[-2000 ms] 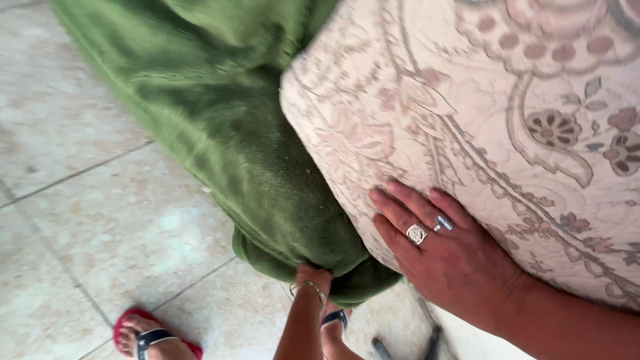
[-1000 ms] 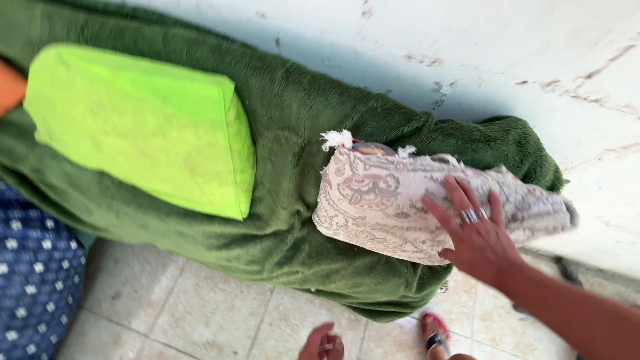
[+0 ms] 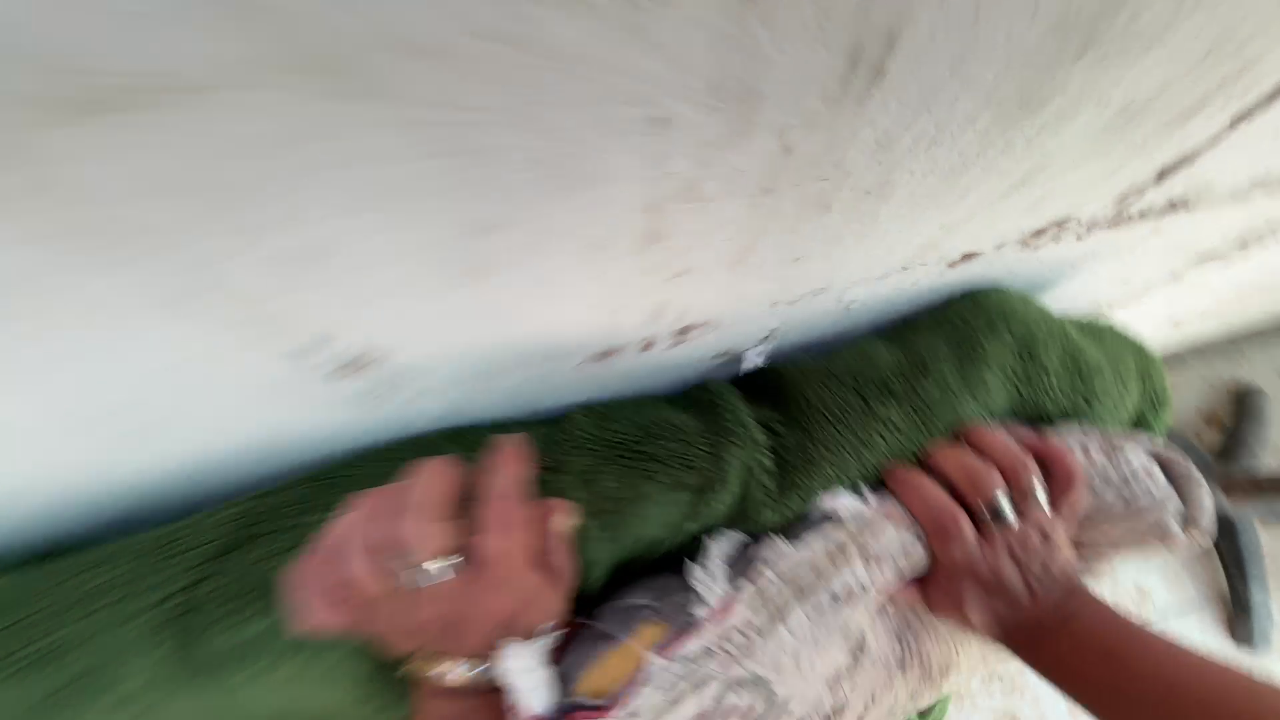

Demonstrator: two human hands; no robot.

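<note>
My right hand (image 3: 1000, 520), with rings on two fingers, rests on the patterned pale fabric bundle (image 3: 810, 600), its fingers curled over the upper edge; whether it grips is unclear. A green plush blanket (image 3: 650, 470) lies beneath and behind the bundle, along the wall. Blurred, my left hand (image 3: 450, 550) is over the blanket left of the bundle, wearing a ring and a bracelet, fingers partly bent and nothing visible in them. White tassels and a dark cloth with a yellow patch (image 3: 620, 660) show at the bundle's near left end, beside my left wrist.
A white wall (image 3: 500, 220) with brownish scuffs and cracks rises behind the blanket. At the right edge, a dark curved bar (image 3: 1243, 570) and a dark rounded piece (image 3: 1247, 425) are near the floor.
My left hand has moved up from below the blanket's near edge to over the blanket. My right hand remains on the patterned bundle. The view has swung toward the wall.
</note>
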